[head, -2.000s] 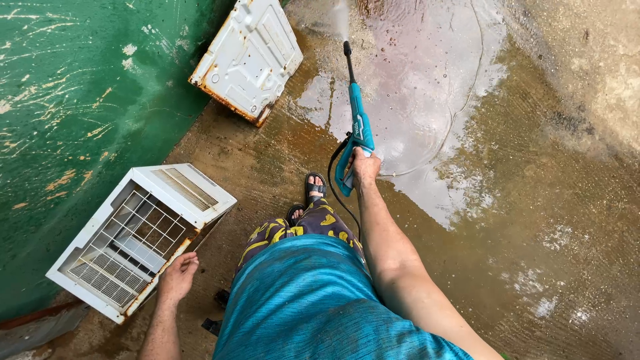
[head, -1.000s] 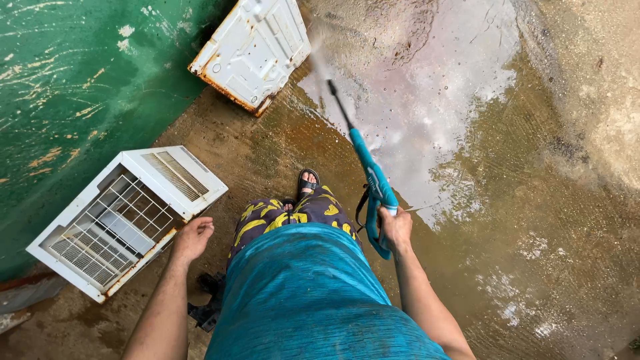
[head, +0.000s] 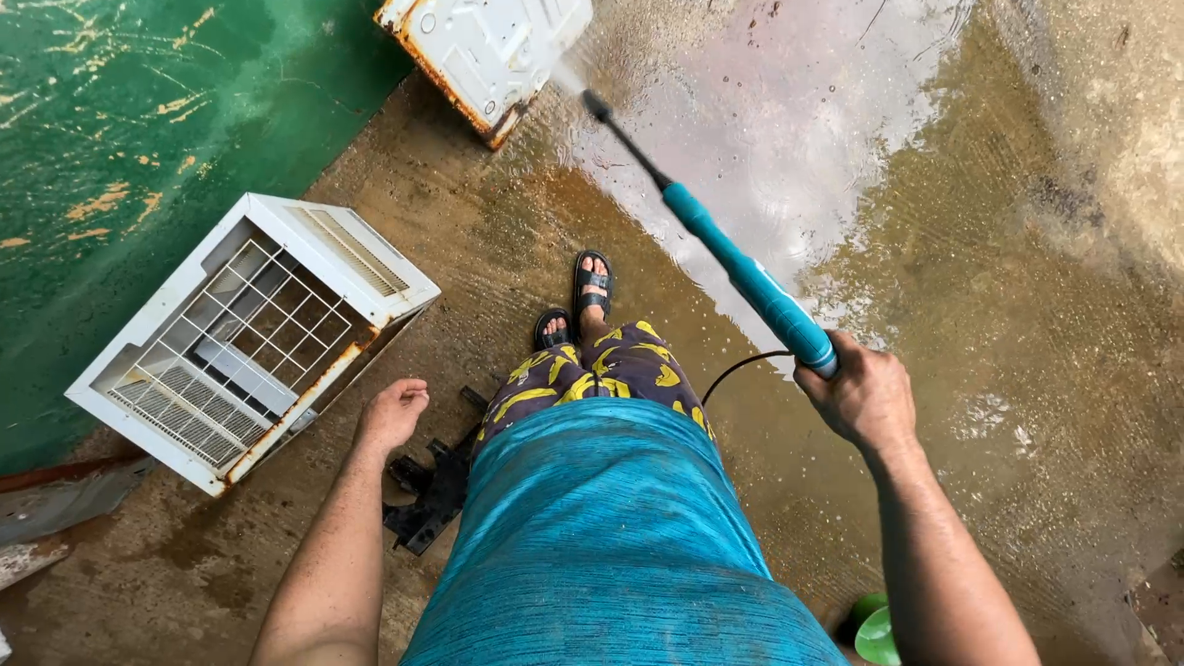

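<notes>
My right hand [head: 860,388] is closed around the handle end of a teal pressure washer gun [head: 740,268]. Its black nozzle points up and left, and spray leaves it toward a rust-edged white metal panel [head: 490,55] at the top. A thin black hose curves from near the grip toward my shorts. My left hand [head: 395,412] holds nothing, its fingers loosely curled, just right of a white metal appliance casing [head: 213,342] with a wire grille and rusty lower edge. The casing stands tilted in the view at the left.
A green scratched wall or sheet [head: 185,120] fills the upper left. Black plastic parts [head: 435,490] lie beside my left forearm. A shallow puddle [head: 758,120] spreads over the wet concrete floor [head: 999,370]. A green object [head: 877,636] is at the bottom right, by my right forearm.
The washer gun has swung from pointing up to pointing up-left, its spray now at the white panel. My right hand has moved right and down. My left hand has come away from the casing's edge.
</notes>
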